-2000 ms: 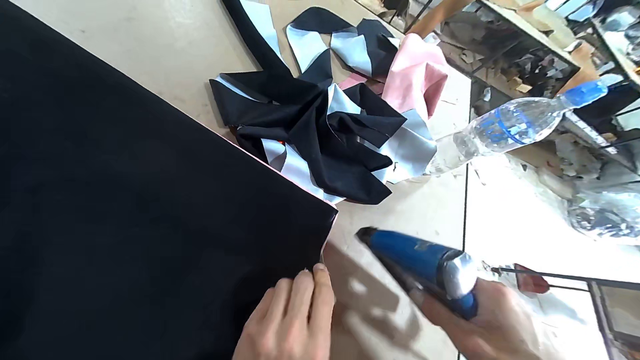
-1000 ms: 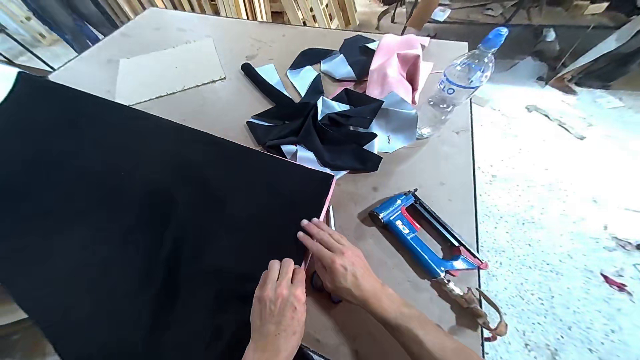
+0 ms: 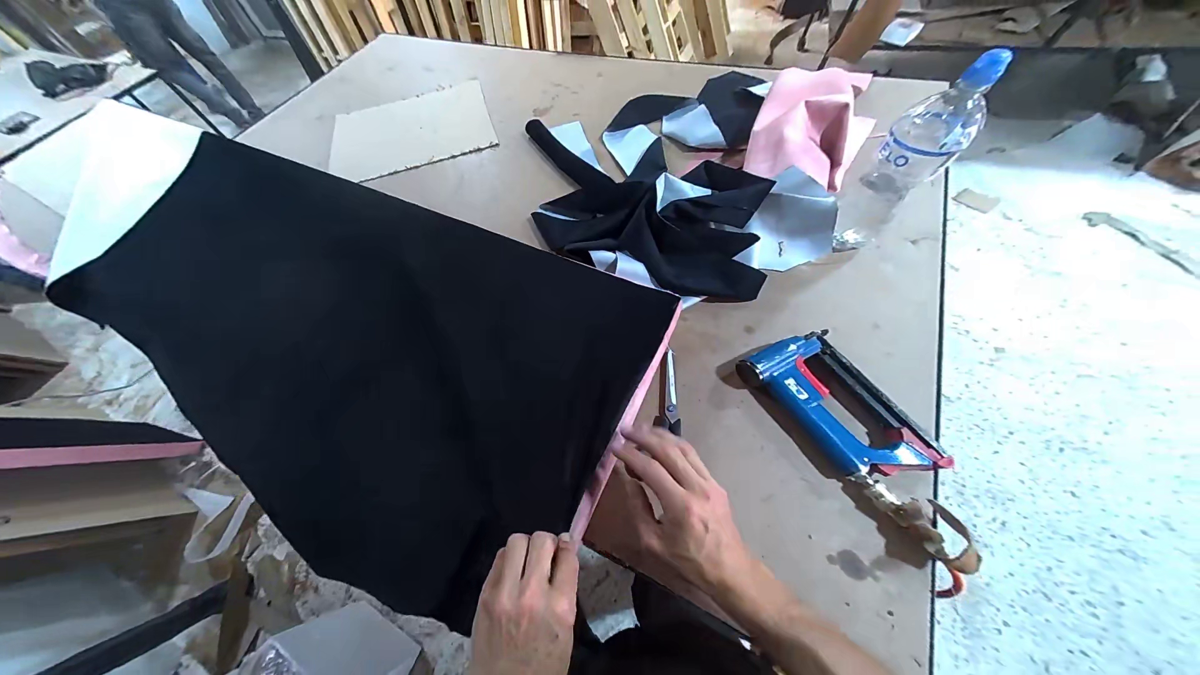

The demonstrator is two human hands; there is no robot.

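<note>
A large piece of black fabric (image 3: 375, 347) with a pink edge strip (image 3: 642, 384) spreads across the left and middle of the view. My left hand (image 3: 527, 600) pinches the fabric's near edge where the pink strip ends. Farther up that strip, my right hand (image 3: 680, 497) has its fingertips on the pink edge, slightly blurred. Scissors (image 3: 669, 394) lie just beyond my right hand, their handles partly hidden. A blue pneumatic staple gun (image 3: 825, 412) rests on the table to the right, touched by neither hand.
Black and pale fabric scraps (image 3: 656, 216), a pink scrap (image 3: 806, 127) and a plastic water bottle (image 3: 923, 141) are on the table (image 3: 872, 300) beyond the black fabric. A flat board (image 3: 412, 131) lies farther back. At the top left, a person (image 3: 183, 56) stands beside another table.
Two seconds ago my right hand held the staple gun; it now lies on the table and that hand is at the pink edge. The view has swung noticeably.
</note>
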